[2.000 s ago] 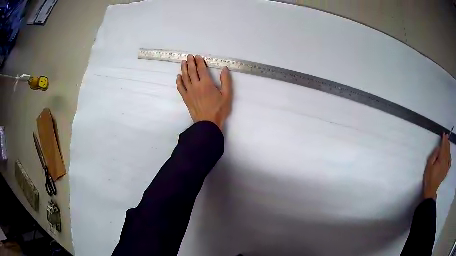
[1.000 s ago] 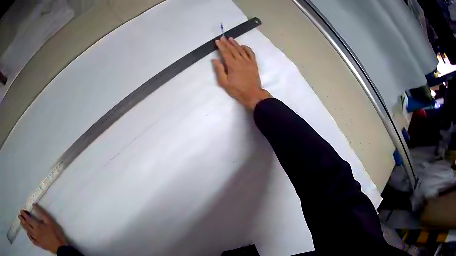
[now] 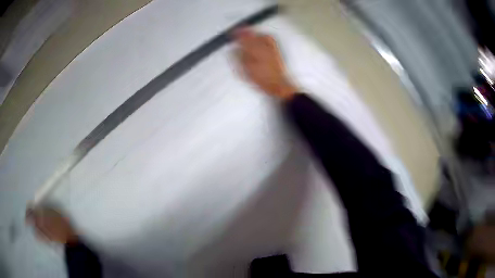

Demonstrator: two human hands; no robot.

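The frame is blurred. The long steel rule (image 3: 146,94) lies slantwise over the white sheet (image 3: 179,163), from the lower left to the upper right, and looks curved. My right hand (image 3: 260,57) is at the rule's upper right part, its fingertips at the rule's near edge. No pen can be made out at its fingers. My left hand (image 3: 51,223) is at the rule's bright lower left end, small and blurred. Whether either hand grips the rule cannot be told.
A metal rail (image 3: 392,61) runs along the right side of the beige tabletop (image 3: 374,92). Grey sheet material (image 3: 429,54) lies beyond it, with blurred clutter at the far right. A pale offcut (image 3: 38,32) lies at the upper left.
Since one second ago, both hands appear a little higher in view with the rule. The blue-tipped pen above my right fingertips no longer shows. Earlier, the view swung right from the sheet's left side.
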